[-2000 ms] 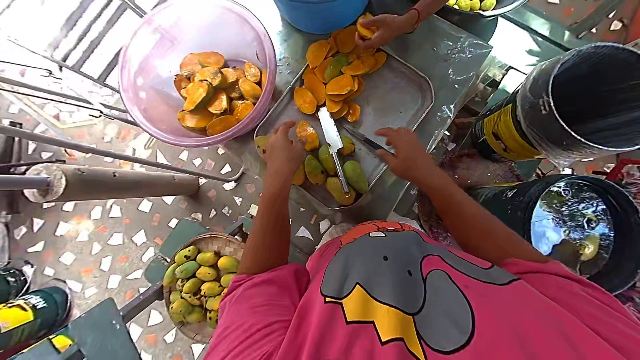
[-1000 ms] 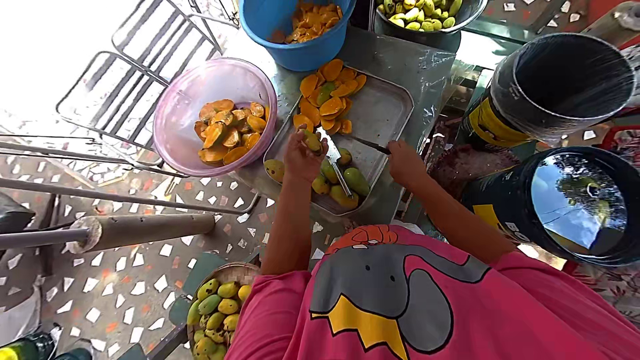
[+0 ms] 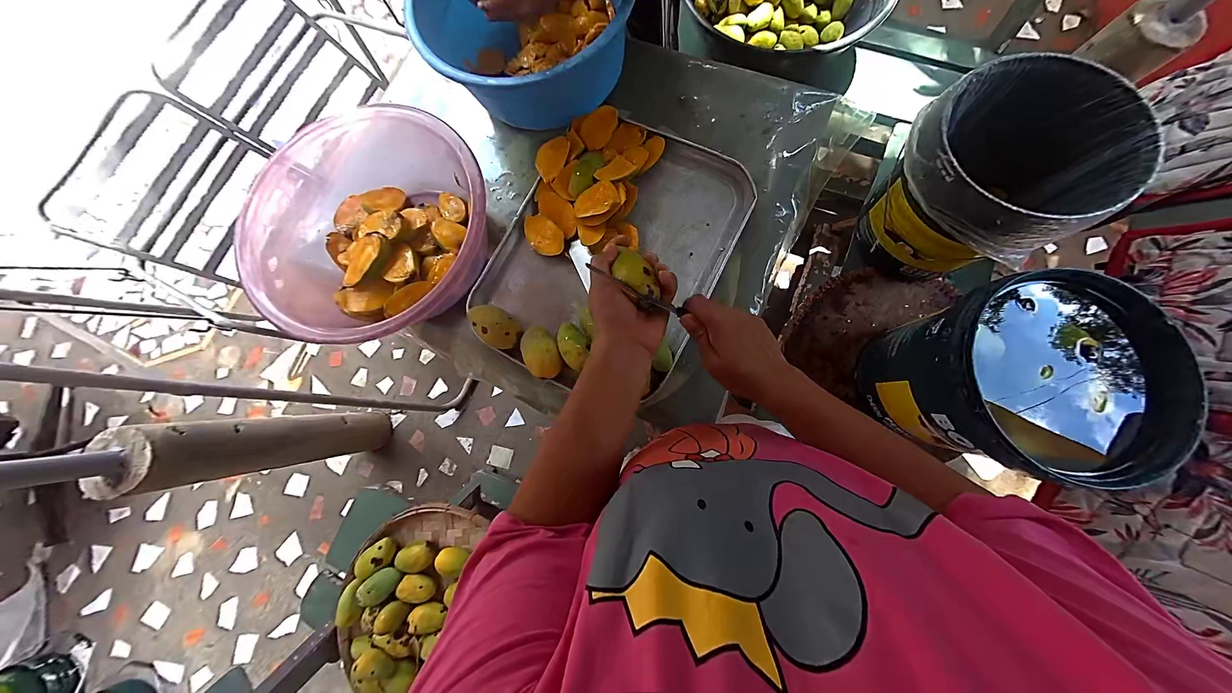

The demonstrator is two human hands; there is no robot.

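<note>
My left hand (image 3: 624, 313) holds a green-yellow mango (image 3: 635, 273) over the metal tray (image 3: 736, 183). My right hand (image 3: 727, 337) grips the handle of a knife (image 3: 635, 289), whose blade lies across that mango. Whole mangoes (image 3: 541, 352) rest along the tray's near side, partly hidden by my left forearm. Orange mango slices (image 3: 599, 197) are piled at the tray's far left. Part of a white object (image 3: 580, 260) shows just left of my left hand. More cut mango pieces (image 3: 385, 250) lie in the pink plastic basin (image 3: 260, 231).
Another person's hand (image 3: 515, 8) is over a blue basin (image 3: 525, 96) of orange pieces. A metal bowl (image 3: 857, 38) of mangoes stands at the back. Two dark buckets (image 3: 914, 231), (image 3: 914, 385) stand right. A basket (image 3: 448, 525) of mangoes is at lower left, near metal rails (image 3: 221, 390).
My left hand has picked up a mango from the tray, and the knife has come onto it. The other person's hand has left the slices on the tray.
</note>
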